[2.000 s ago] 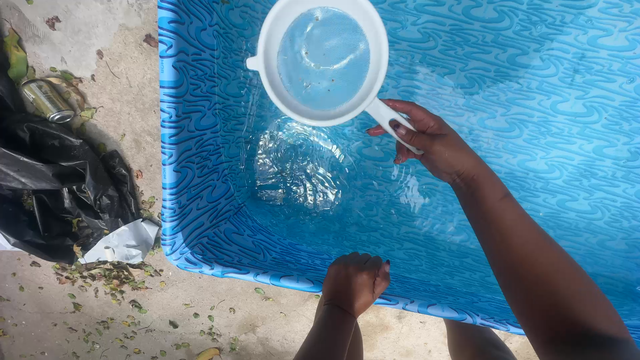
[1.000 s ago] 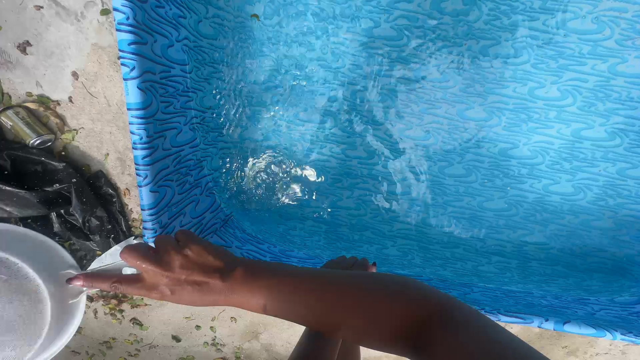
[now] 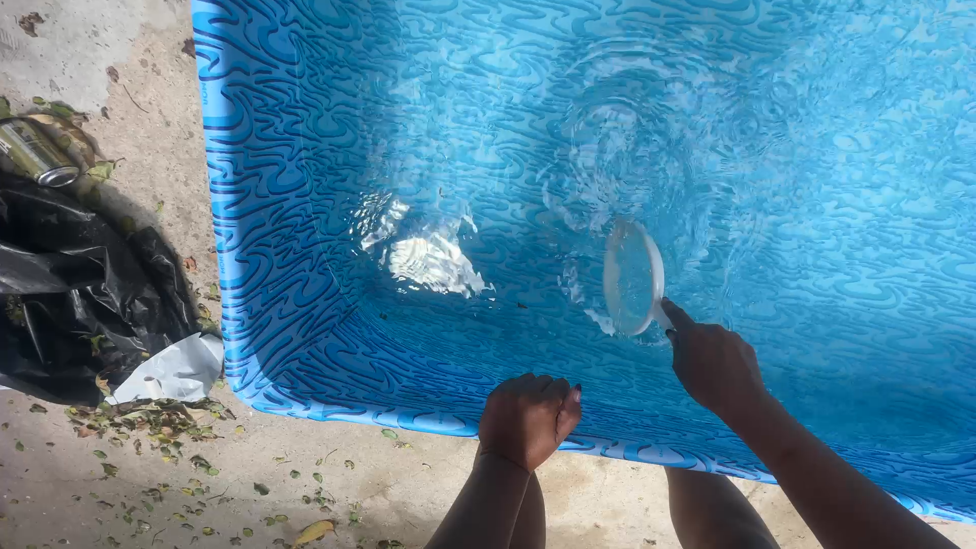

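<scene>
A white plastic strainer [image 3: 633,278] is tilted nearly on edge and partly in the water of a blue patterned pool [image 3: 473,107]. My right hand [image 3: 717,362] grips its short handle, index finger stretched toward the rim. Ripples spread around and beyond the strainer. At the pool's near edge, my left hand [image 3: 528,419] rests curled over the rim, left of the strainer and apart from it; the fingers look folded, and the palm side is hidden. A few small dark bits show in the water between the strainer and the pool's left wall.
Outside the left wall lie a black plastic bag [image 3: 84,282], a metal drink can [image 3: 38,152] and a white piece of plastic or paper [image 3: 175,370]. Dry leaves [image 3: 152,419] are scattered over the concrete ground [image 3: 366,488]. My legs stand by the near rim.
My right hand has swung the strainer back from the lower left, outside the pool beside the bag, to the water at the right. The left hand has stayed at the rim.
</scene>
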